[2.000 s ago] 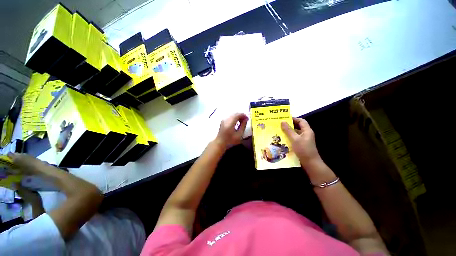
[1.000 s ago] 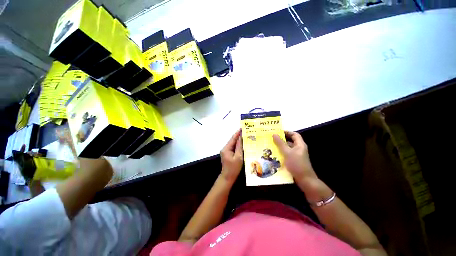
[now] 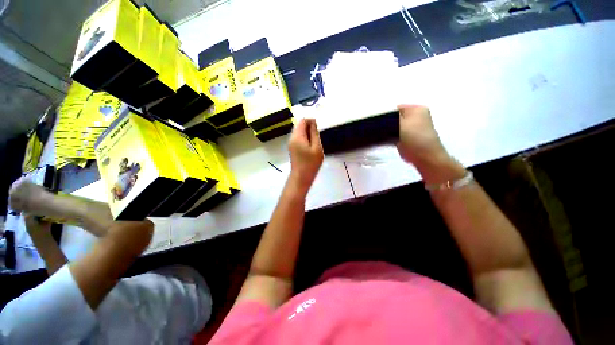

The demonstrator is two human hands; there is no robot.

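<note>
My left hand [image 3: 307,147] and my right hand [image 3: 419,135] hold a retail box [image 3: 361,132] between them, one at each side. Its black end faces me, and its printed front does not show. The box is over the bench, in front of the white pile of clear plastic bags [image 3: 359,77]. Whether it touches the pile or the bench cannot be told.
Rows and stacks of yellow retail boxes [image 3: 145,158] stand at the left. Another person [image 3: 111,296] in white works at the far left. A blue bent item [image 3: 570,9] lies at the far side. A brown carton [image 3: 549,222] is below the bench at right.
Both hands have moved up and away from my body with the box. The box has turned from its yellow printed front to its black end. The other person's arm has moved.
</note>
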